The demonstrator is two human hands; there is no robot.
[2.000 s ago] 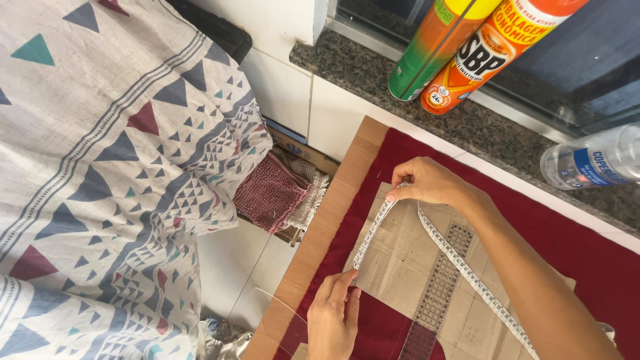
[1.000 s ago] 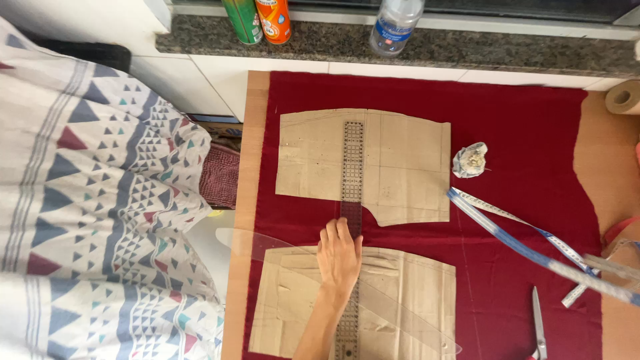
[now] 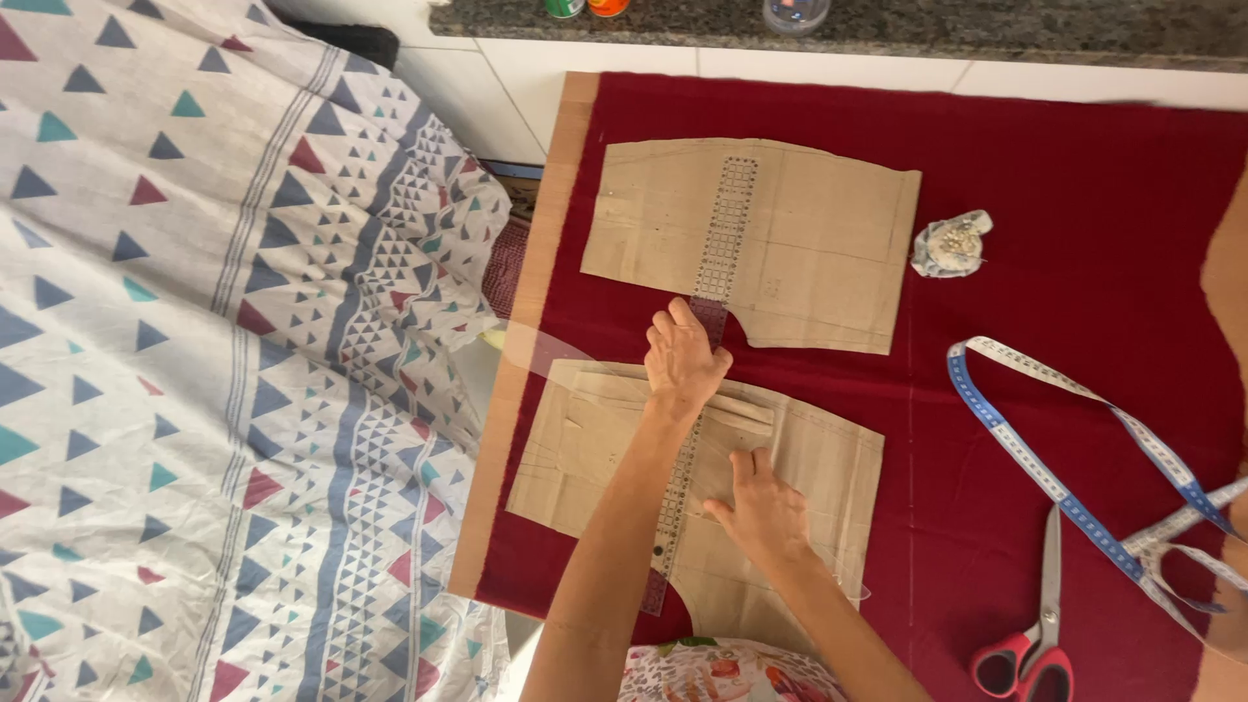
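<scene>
Two brown paper pattern pieces lie on dark red fabric [image 3: 1072, 214]: an upper one [image 3: 829, 234] and a lower one [image 3: 829, 448]. A clear ruler [image 3: 723, 234] with a printed grid crosses both. My left hand [image 3: 682, 356] presses on the ruler between the pieces, fingers bent. Over the lower piece is my right hand [image 3: 765, 507], fingers apart, holding nothing; whether it touches the paper I cannot tell. A clear curved ruler [image 3: 556, 351] runs partly under my left arm. Folded paper strips [image 3: 741, 414] lie between my hands.
A pincushion [image 3: 951, 244] with pins sits right of the upper piece. A blue and white tape measure [image 3: 1043, 473] and red-handled scissors [image 3: 1038, 624] lie at the right. Triangle-patterned cloth [image 3: 244, 341] hangs left of the wooden table edge [image 3: 526, 292]. Behind runs a granite ledge [image 3: 663, 24].
Two seconds ago both hands held the tape measure at the paper; now it lies at the right. My left hand stays on the ruler since one second ago, and my right hand has come into view.
</scene>
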